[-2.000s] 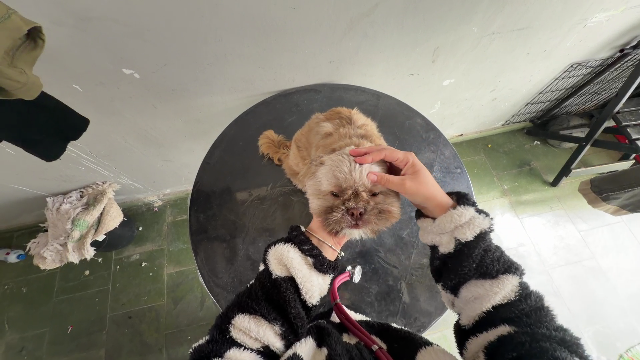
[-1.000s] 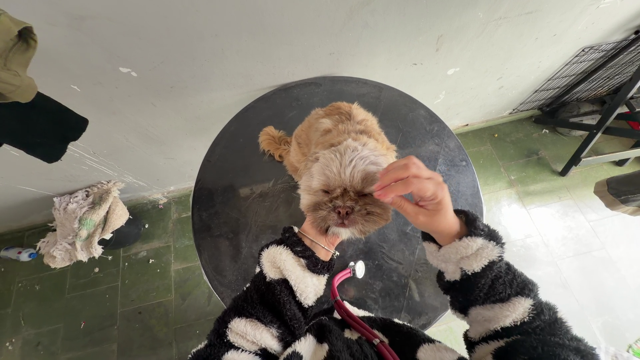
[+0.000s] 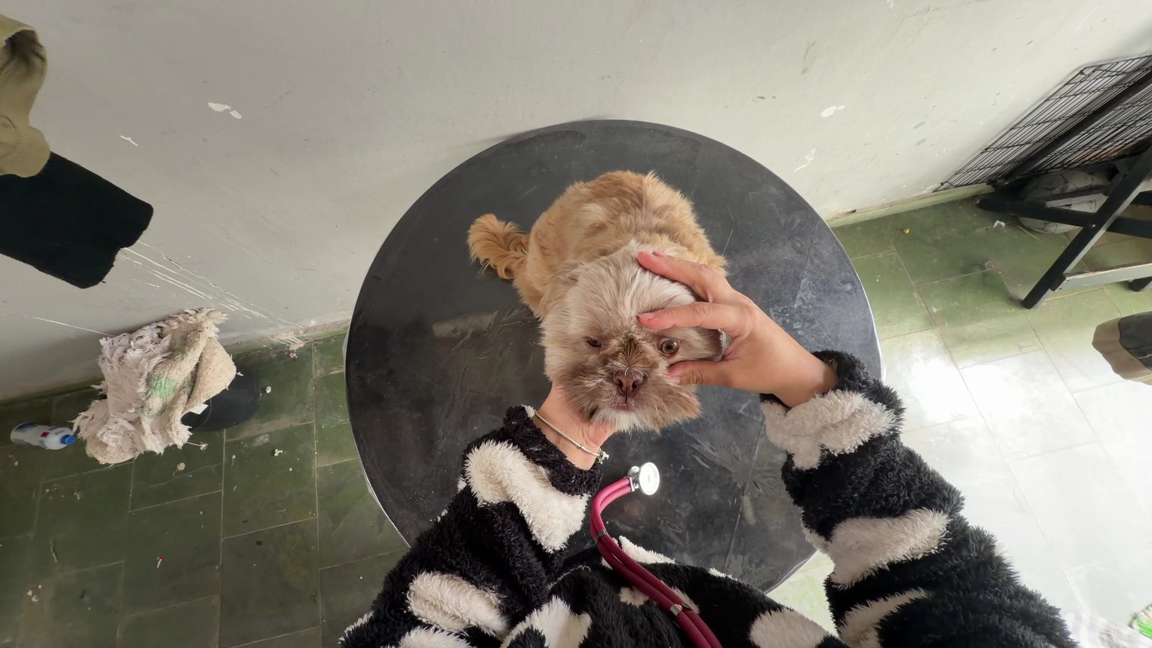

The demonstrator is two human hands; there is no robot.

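Observation:
A small long-haired tan dog (image 3: pixel 621 216) faces me on a round black table (image 3: pixel 432 360). My left hand (image 3: pixel 573 421) is under its chin; the fingers are hidden beneath the fur. With fingers spread, my right hand (image 3: pixel 733 333) touches the side of its head, two fingertips above the eye on the picture's right and the thumb below it. That eye is wide open. A stethoscope (image 3: pixel 621 549) with dark pink tubing hangs from me, its metal chest piece (image 3: pixel 644 478) over the table below the dog's chin.
A wall (image 3: pixel 540 63) runs behind the table. On the green tiled floor at left are a ragged cloth heap (image 3: pixel 157 382) on a dark container (image 3: pixel 234 400) and a bottle (image 3: pixel 42 436). Dark cloth (image 3: pixel 67 220) hangs upper left. A black frame (image 3: pixel 1098 234) and wire grid (image 3: pixel 1066 117) stand right.
One second ago my right hand was beside the dog's eye with its fingertips together; now the fingers are spread around that eye. My left hand has stayed under the chin.

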